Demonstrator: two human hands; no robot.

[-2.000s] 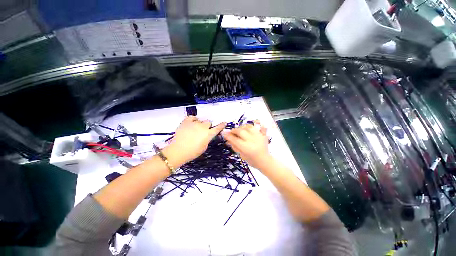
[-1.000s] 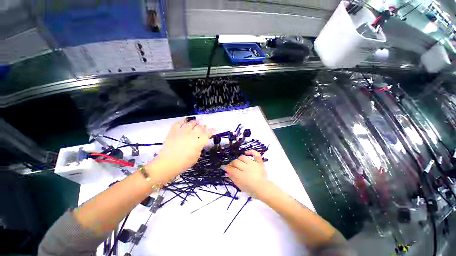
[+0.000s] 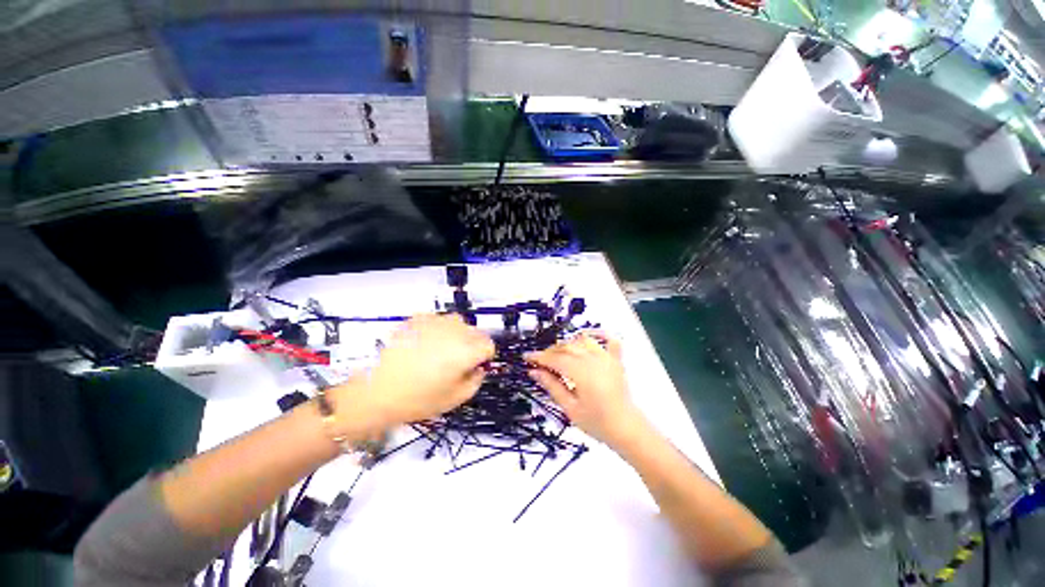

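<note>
A tangled pile of black cable ties point(image 3: 487, 419) lies on the white board. My left hand point(image 3: 433, 365) is over the pile's left side with fingers bent toward the middle. My right hand point(image 3: 582, 378) is at the pile's right side, its fingertips close to the left ones. Both hands are bare. The fingertips are among the dark ties, and whether they grip one cannot be told. A black wiring harness point(image 3: 372, 319) runs across the board's far part, with black blocks point(image 3: 458, 278) on it beyond my hands.
A white box point(image 3: 204, 358) with red handles or leads point(image 3: 281, 346) stands at far left. Clips on a cable point(image 3: 307, 510) line the left side. A blue parts tray point(image 3: 516, 229) is behind the board. Bagged harnesses point(image 3: 871, 355) lie at right. A white tool bin point(image 3: 802, 109) is on the rail.
My left hand has moved from the harness down onto the pile. My right hand has shifted slightly up, and the fingertips are closer together. The camera view has also shifted.
</note>
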